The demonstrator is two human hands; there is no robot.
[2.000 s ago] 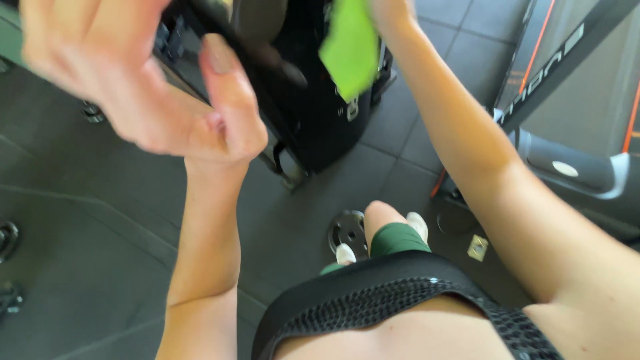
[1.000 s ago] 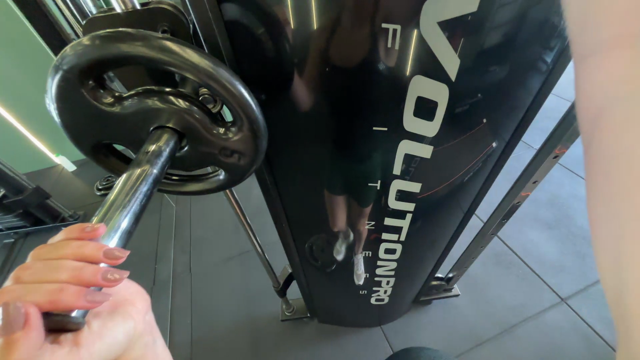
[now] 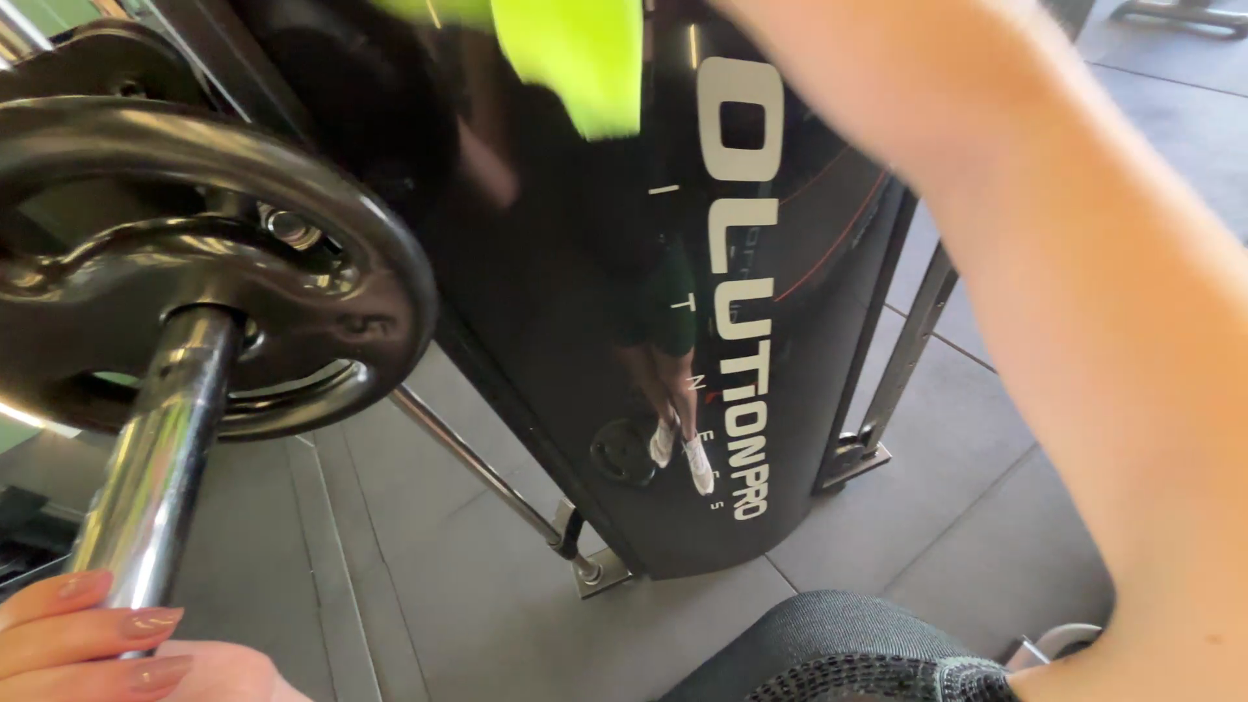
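Note:
My left hand [image 3: 107,643], at the lower left, has its fingers wrapped around the end of a chrome bar sleeve [image 3: 161,468]. A black weight plate [image 3: 322,322] with cut-out grips sits on that sleeve, beyond my hand. My right arm reaches up across the right side, and its hand lies outside the top of the view. Near the top centre hangs a blurred bright green cloth [image 3: 585,58], left of my right forearm; whether my right hand holds it cannot be seen.
A glossy black machine panel [image 3: 604,292] with white lettering stands ahead, reflecting legs and white shoes. Metal uprights with floor brackets [image 3: 858,463] flank it. Grey floor tiles [image 3: 936,546] lie around its base. A metal foot of other equipment [image 3: 1185,15] is at the upper right.
My left hand was raised off the bar two seconds ago and has been on the sleeve since one second ago. The green cloth, out of view one second ago, is back at the top. The view has swung a lot.

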